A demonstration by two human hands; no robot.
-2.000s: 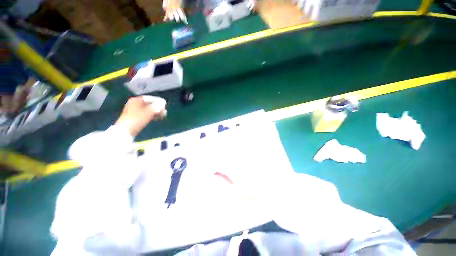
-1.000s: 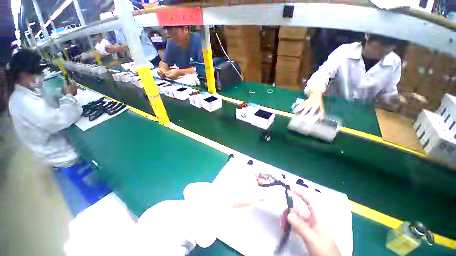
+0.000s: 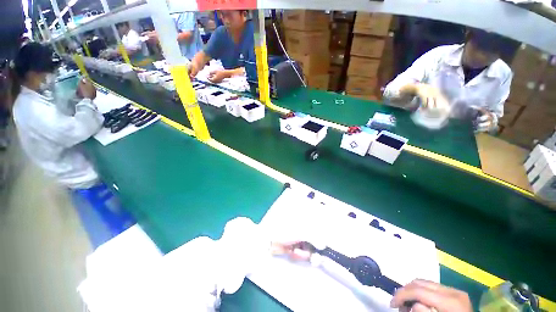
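Observation:
A black watch with a round head is held stretched out flat above the white sheet. My left hand is shut on one strap end, at the watch's left. My right hand is shut on the other strap end, near the picture's lower edge. Something white lies by my left fingers, hard to tell from sleeve or sheet. Small dark marks run along the sheet's far edge. My fingertips are partly blurred.
Open white boxes stand on the green conveyor beyond the yellow rail, with a small dark item beside them. A yellowish container is at the lower right. A person in white works opposite; another sits left by several watches.
The watch has turned from upright in my right hand to stretched between both hands. My right hand has moved right. Another pair of open boxes now stands on the conveyor; the person opposite has drawn back.

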